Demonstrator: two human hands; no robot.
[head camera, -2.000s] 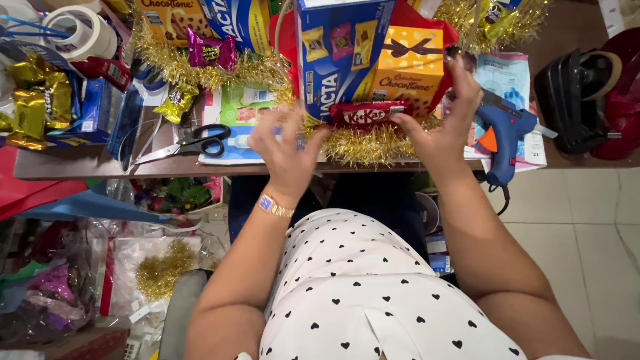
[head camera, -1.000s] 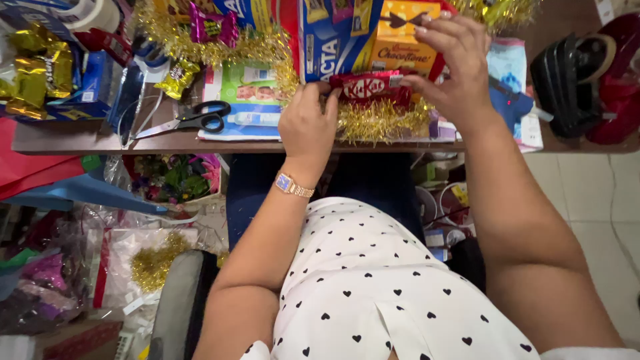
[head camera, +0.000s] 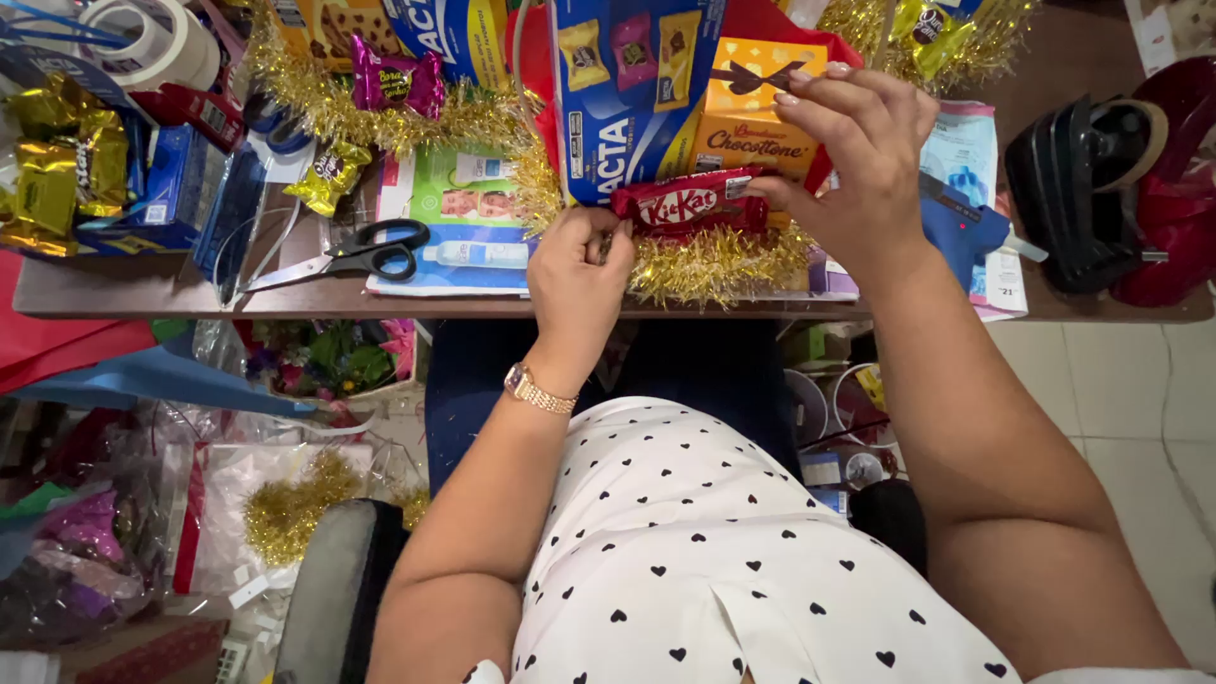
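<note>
A red KitKat bar (head camera: 686, 205) lies across the front of a basket arrangement, just above gold tinsel garland (head camera: 722, 269). Behind it stand a blue Lacta chocolate box (head camera: 622, 123) and an orange Chocottone box (head camera: 755, 138) printed with a dark bow. My left hand (head camera: 581, 271) pinches the left end of the KitKat wrapper between thumb and fingers. My right hand (head camera: 855, 152) is spread; its thumb touches the bar's right end, and its fingers are raised over the right side of the orange box.
Black-handled scissors (head camera: 356, 256) and a leaflet (head camera: 465, 223) lie left of the arrangement. A blue hot glue gun (head camera: 959, 228) rests at right, beside a black object (head camera: 1083, 190). Wrapped chocolates (head camera: 71, 161), tape rolls (head camera: 157, 52) and a second tinselled arrangement (head camera: 399, 119) occupy the left.
My left hand, apart from the KitKat two seconds ago, has come to its left end. My right hand's fingers have risen over the orange box.
</note>
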